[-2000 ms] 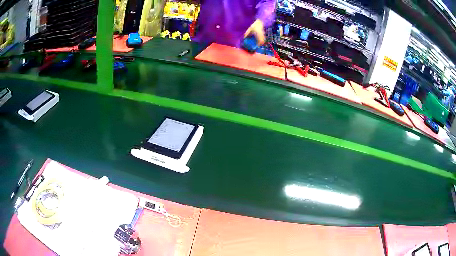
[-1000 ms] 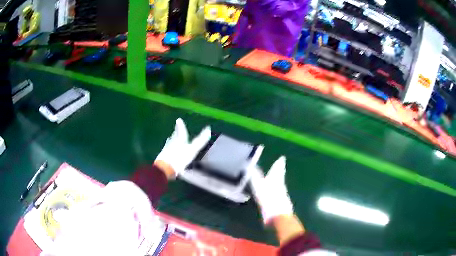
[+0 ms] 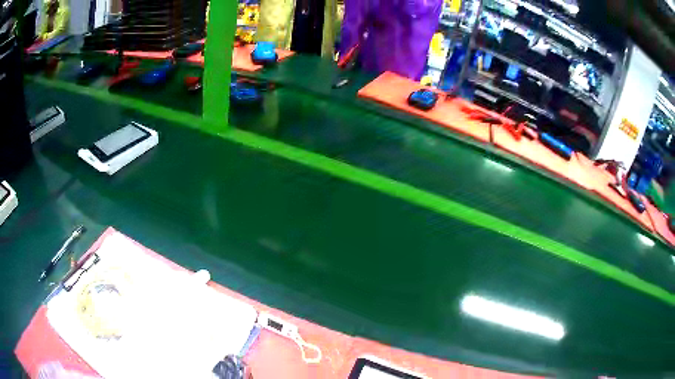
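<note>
A black-framed e-reader [image 3: 381, 369] shows only its top edge and corner at the bottom edge of the head view, over the red mat; the rest is cut off. Neither of my hands can be made out, so what holds it, if anything, is hidden. White record sheets [image 3: 166, 314] lie on the clipboard at lower left, under yellow tape rolls [image 3: 103, 309]. A small white meter [image 3: 275, 323] with a looped cord lies beside them. A dark shiny item [image 3: 231, 368] is at the sheets' lower right corner.
On the green conveyor belt [image 3: 311, 229], an e-reader in a white tray [image 3: 122, 146] stands at upper left, with others cut off farther left. A pen [image 3: 62, 253] lies left of the clipboard. A green post [image 3: 217, 66] rises behind. A person in purple [image 3: 392, 37] stands beyond.
The e-reader and tray that both gloved hands held over the belt have left that spot. Both hands have gone out of view, and an e-reader's corner now shows at the bottom edge.
</note>
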